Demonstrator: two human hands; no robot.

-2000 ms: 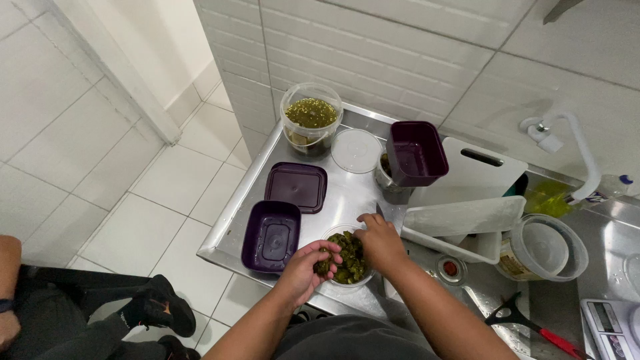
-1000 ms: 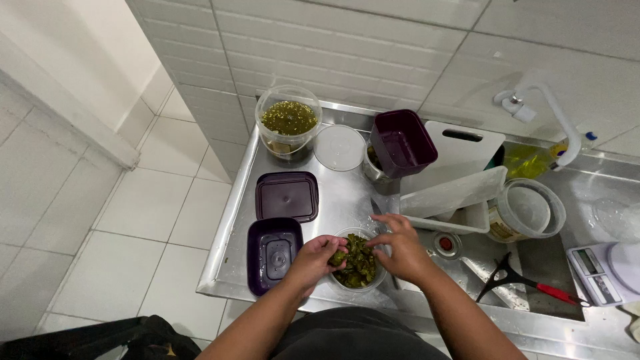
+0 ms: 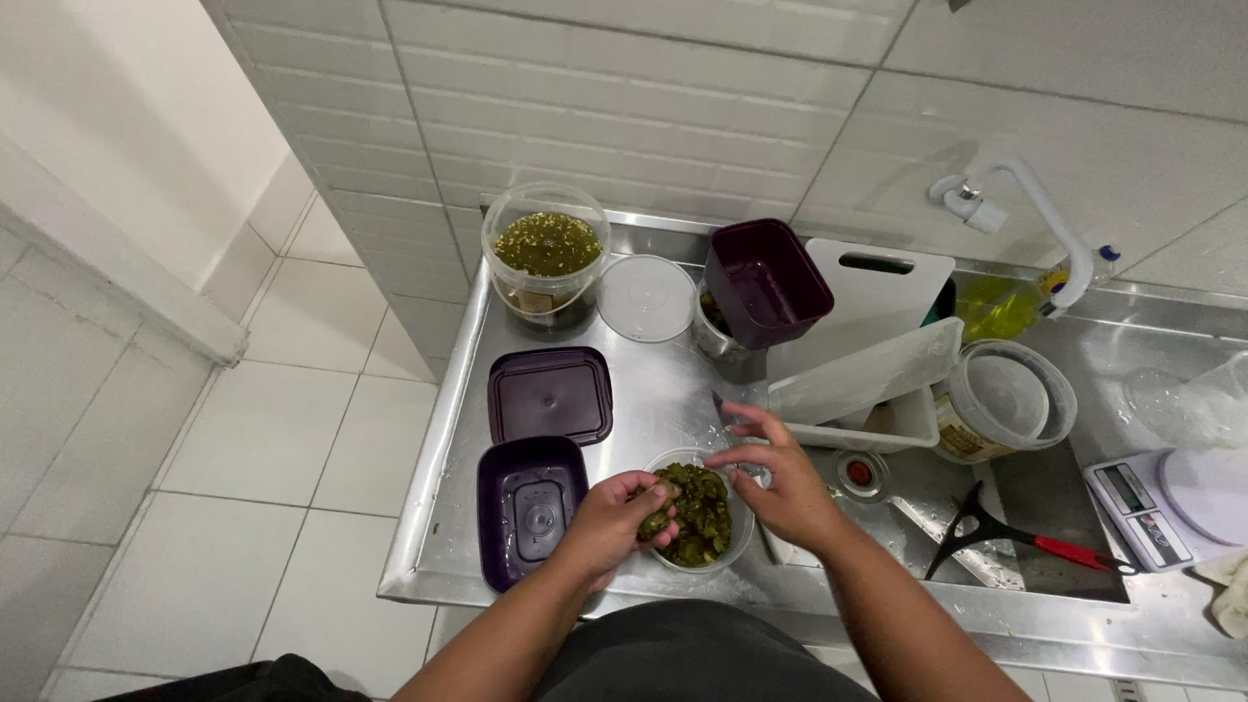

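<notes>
Some dark green pickle slices [image 3: 655, 519] are held in the fingers of my left hand [image 3: 619, 522], at the left rim of a clear round tub. More pickle slices [image 3: 700, 517] fill that tub [image 3: 743, 541]. My right hand [image 3: 775, 473] hovers at the tub's upper right rim with its fingers apart, nothing seen in it. Left of the tub lies a dark purple plastic container [image 3: 531, 517], with a matching lid [image 3: 550, 395] behind it. The dark tip of what may be a knife [image 3: 719, 399] shows beyond my right fingers; the rest is hidden.
At the back stand a clear bucket [image 3: 546, 258] of green liquid, a white round lid [image 3: 646, 298] and a purple container [image 3: 768, 283] resting on a small tub. To the right are a white cutting board [image 3: 873, 278], white bins [image 3: 868, 390], a squeegee [image 3: 1014, 536], a kitchen scale [image 3: 1146, 507] and a faucet [image 3: 1043, 214].
My right hand has drawn back from the pickles to the tub's rim, its fingers spreading. My left hand still holds pickles at the left rim. The view has shifted somewhat.
</notes>
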